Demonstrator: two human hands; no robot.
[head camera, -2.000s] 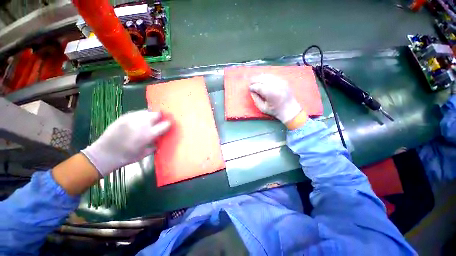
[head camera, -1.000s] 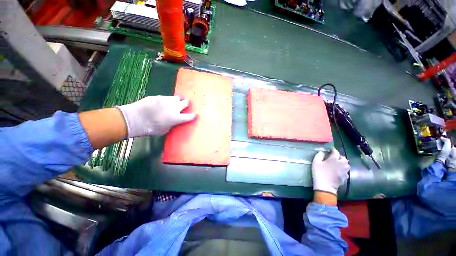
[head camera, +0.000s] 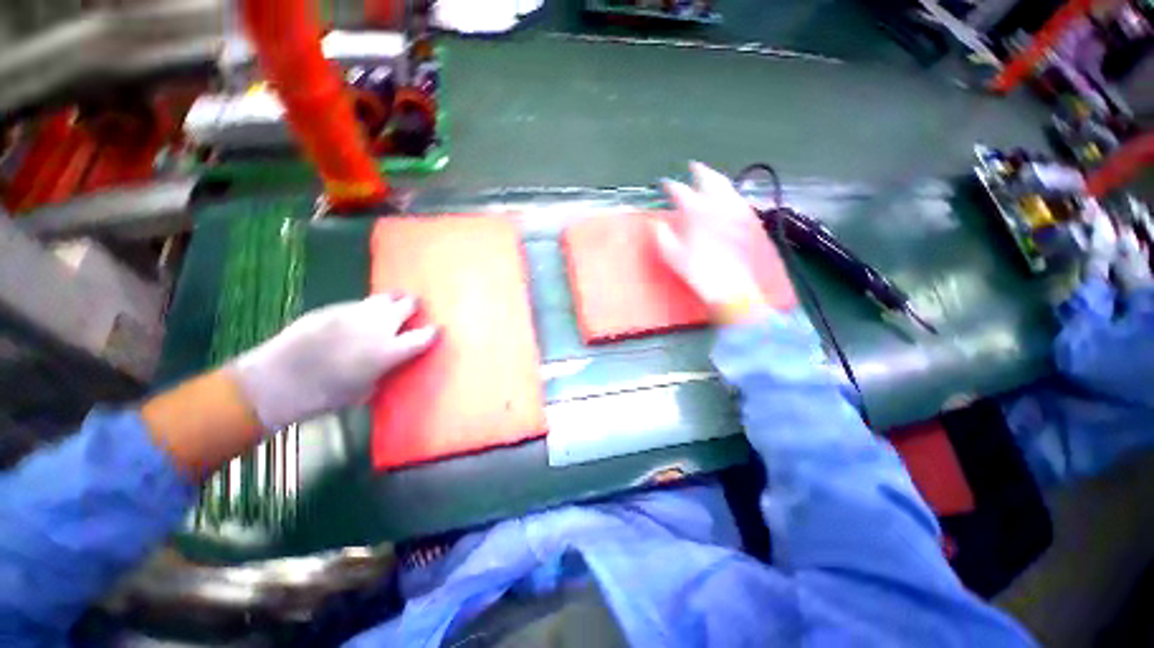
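Two flat red foam pads lie side by side on the green bench. My left hand (head camera: 332, 358), in a white glove, rests at the left edge of the larger left pad (head camera: 466, 361), fingertips over it; whether it grips the pad I cannot tell. My right hand (head camera: 714, 241), gloved and slightly blurred, is over the smaller right pad (head camera: 620, 281), fingers apart, holding nothing. The electric screwdriver (head camera: 845, 263) lies right of that pad, its black cord looped beside it.
Green strands (head camera: 257, 298) lie at the bench's left. A red-orange post (head camera: 310, 108) stands at the far edge, before a power supply board (head camera: 428, 149). Clear strips (head camera: 639, 420) line the front. At right, another person's gloved hands (head camera: 1111, 247) are at a circuit board (head camera: 1012, 203).
My right hand has moved from the bench's front edge up over the smaller pad. My left hand remains at the larger pad's left edge. The camera view has shifted.
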